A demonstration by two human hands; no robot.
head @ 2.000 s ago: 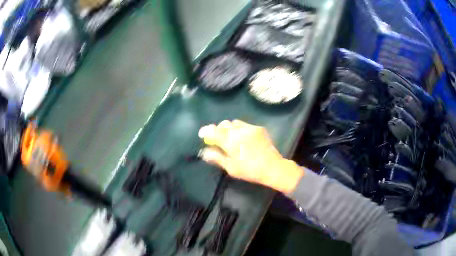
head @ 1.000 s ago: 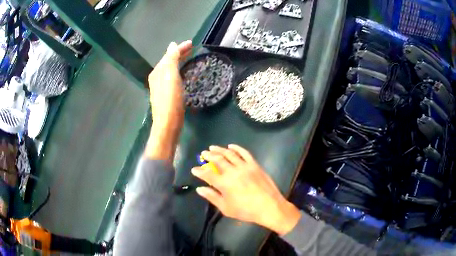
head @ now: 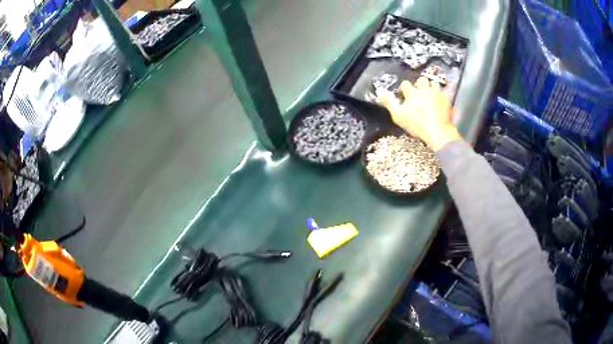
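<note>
My right hand reaches into the black end-plate tray, fingers down at the small grey end plates. Whether it grips one cannot be told. My left hand is not in view. The yellow hand tool with a blue tip lies on the green bench. Below it lie bundled black cables with metallic tips. The dark-parts bowl and the screw bowl stand just below the tray. The orange electric screwdriver is at the lower left, its black nose over a light-grey ribbed case.
A green post rises at the bench edge beside the green conveyor belt. White bagged items and a parts tray stand beyond. Blue crates with dark units are below the bench on the right.
My right hand has moved up and away into the end-plate tray. The yellow tool, earlier in my right hand, now lies on the bench. My left hand has left the view.
</note>
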